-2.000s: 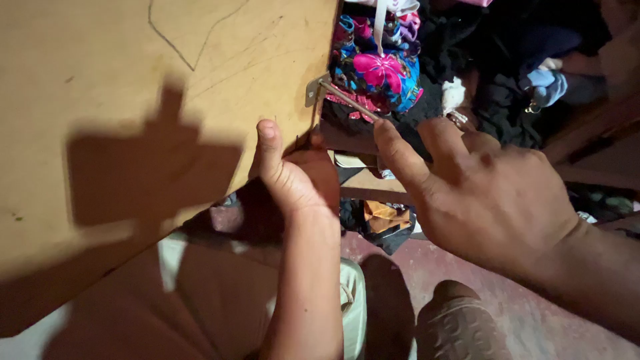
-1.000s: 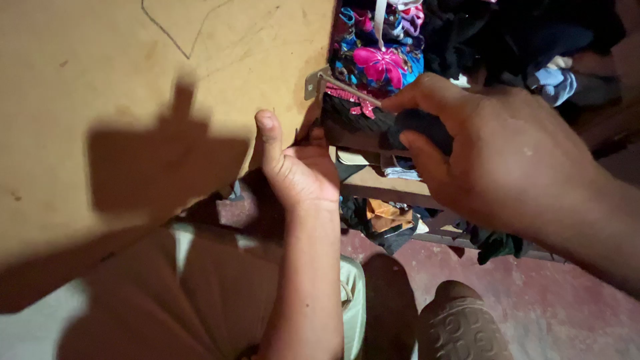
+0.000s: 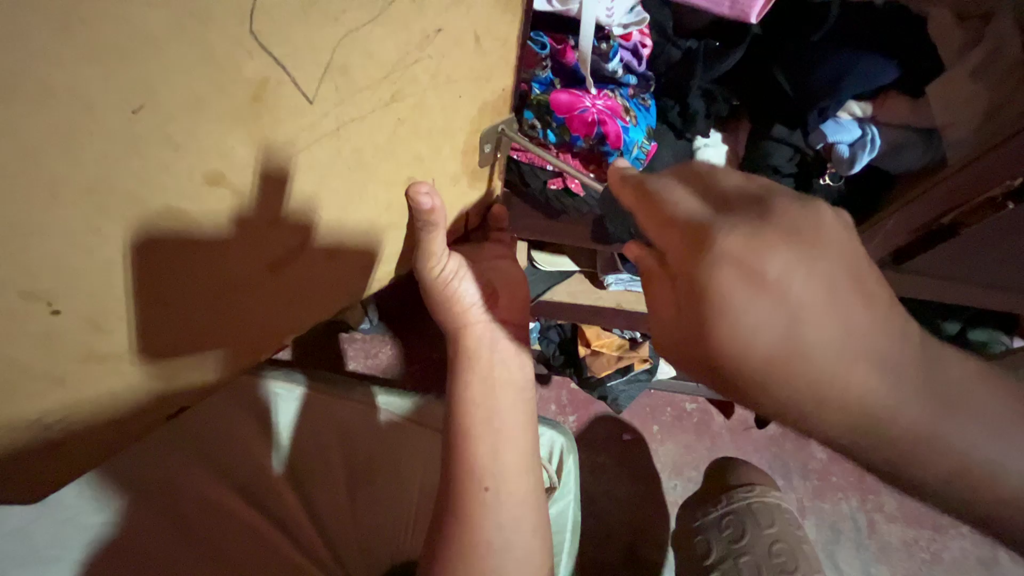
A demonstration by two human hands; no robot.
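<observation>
A pale wooden door panel (image 3: 192,104) fills the upper left, with pencil lines on its face. A small metal bracket (image 3: 489,146) sits on its right edge. My right hand (image 3: 752,264) grips the dark handle of a screwdriver (image 3: 560,162), whose thin metal shaft reaches left to the bracket. Just below the bracket, my left hand (image 3: 476,268) is at the door's edge with its thumb raised on the near side; its fingers are in shadow, and whether they press the panel's edge is hard to see.
Folded floral cloth (image 3: 592,116) and dark clothes (image 3: 800,64) fill a compartment behind. A wooden shelf edge (image 3: 592,300) runs beneath it, with an orange cloth (image 3: 612,350) lower down. A patterned slipper (image 3: 748,528) stands on the reddish floor (image 3: 640,448).
My right hand has shifted and turned around the screwdriver handle, while the shaft stays at the bracket. My left hand keeps its place by the door's edge.
</observation>
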